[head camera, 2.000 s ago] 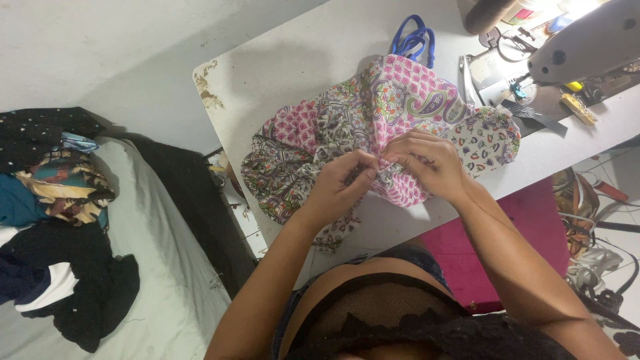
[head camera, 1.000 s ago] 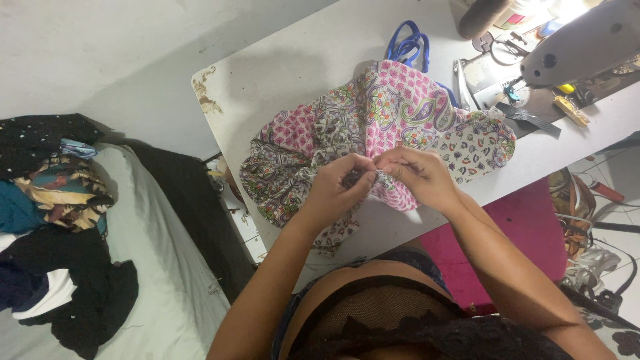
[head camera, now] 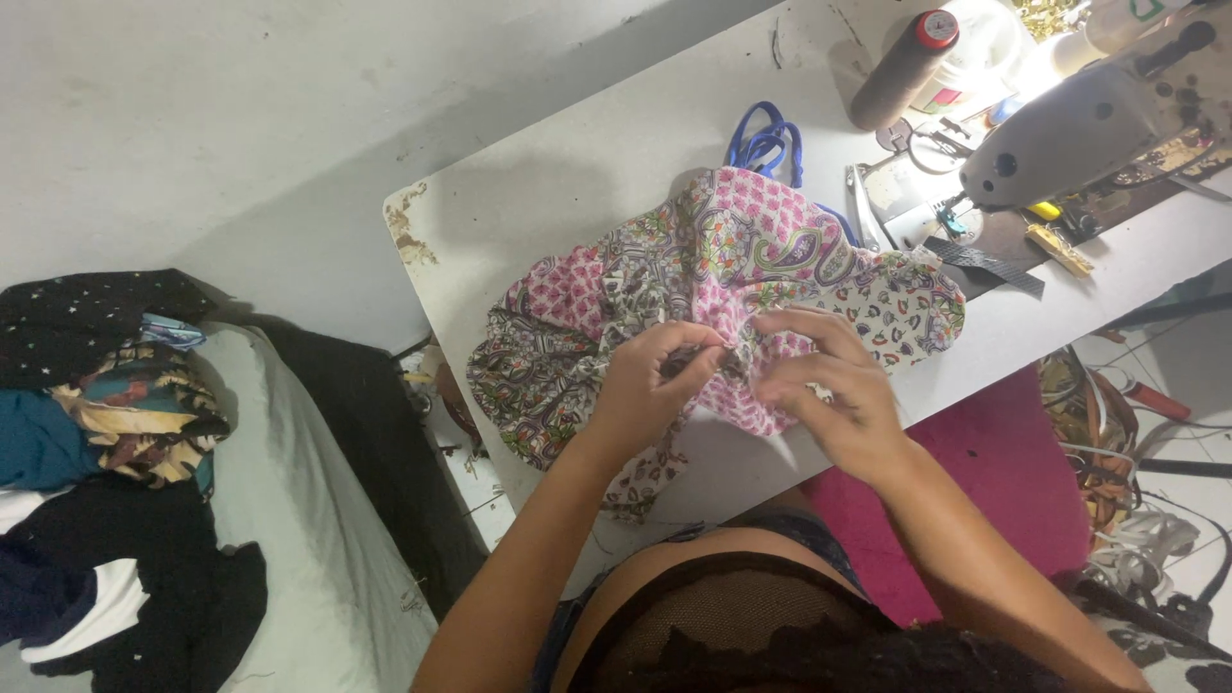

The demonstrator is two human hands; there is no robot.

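A gathered patterned fabric piece [head camera: 770,226], printed in pink, green and white with paisley, lies bunched on the white table [head camera: 577,164]. My left hand [head camera: 664,375] pinches a small fold near its middle between thumb and fingertips. Just right of that fold is my right hand [head camera: 833,385], its fingers spread and slightly blurred over the cloth, with nothing seen between them. Blue straps or cords [head camera: 765,144] stick out beyond the fabric's far edge. What the left fingertips hold is too small to tell beyond the cloth.
A sewing machine [head camera: 1068,130] stands at the right, with a brown thread cone [head camera: 905,72], small scissors or snips [head camera: 866,207] and a black strip [head camera: 987,267] nearby. A pink seat [head camera: 962,500] is below the table. Clothes [head camera: 115,539] are heaped on a covered surface at left.
Both hands were together at the fold, fingertips closed. Now my right hand has come away a little to the right and its fingers have spread; my left hand still pinches the fabric.
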